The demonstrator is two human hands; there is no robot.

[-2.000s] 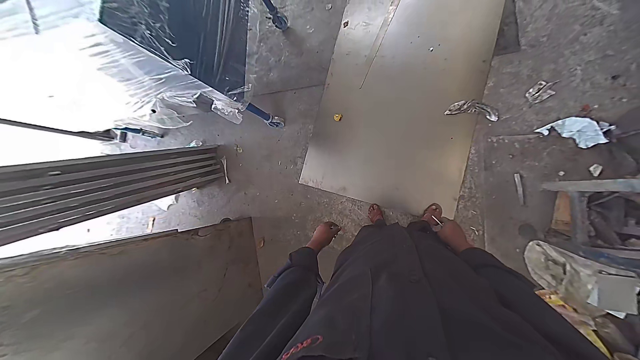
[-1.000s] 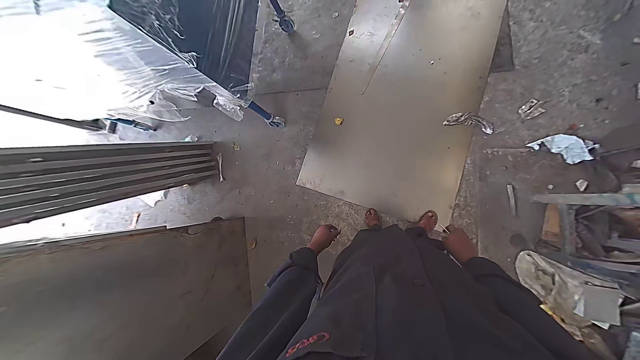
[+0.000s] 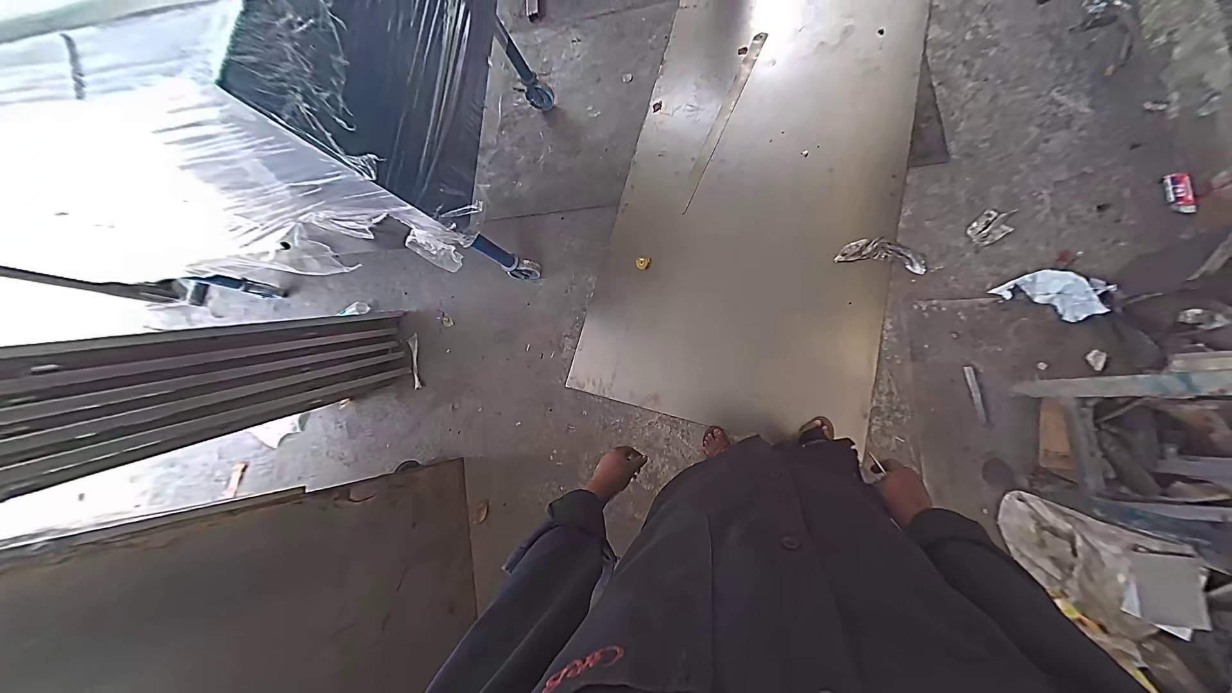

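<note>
My left hand (image 3: 617, 472) hangs beside my dark coat with its fingers curled; whether anything is in it is too small to tell. At my other side, my right hand (image 3: 901, 489) is closed around a thin, light-coloured object (image 3: 875, 464) that I cannot identify. Both hands are low, near my feet at the close end of a large metal sheet (image 3: 751, 318) lying on the floor. On that sheet are a narrow strip (image 3: 724, 123), a small yellow piece (image 3: 643, 262) and a crumpled scrap (image 3: 878, 252) across its right edge.
A stack of long metal profiles (image 3: 212, 385) and a large flat panel (image 3: 241, 577) stand at left. Behind them is a plastic-wrapped load with a blue-legged caster (image 3: 525, 269). To the right are a crumpled white sheet (image 3: 1057, 293), a metal frame (image 3: 1126, 385) and scrap with a dirty sack (image 3: 1068, 549).
</note>
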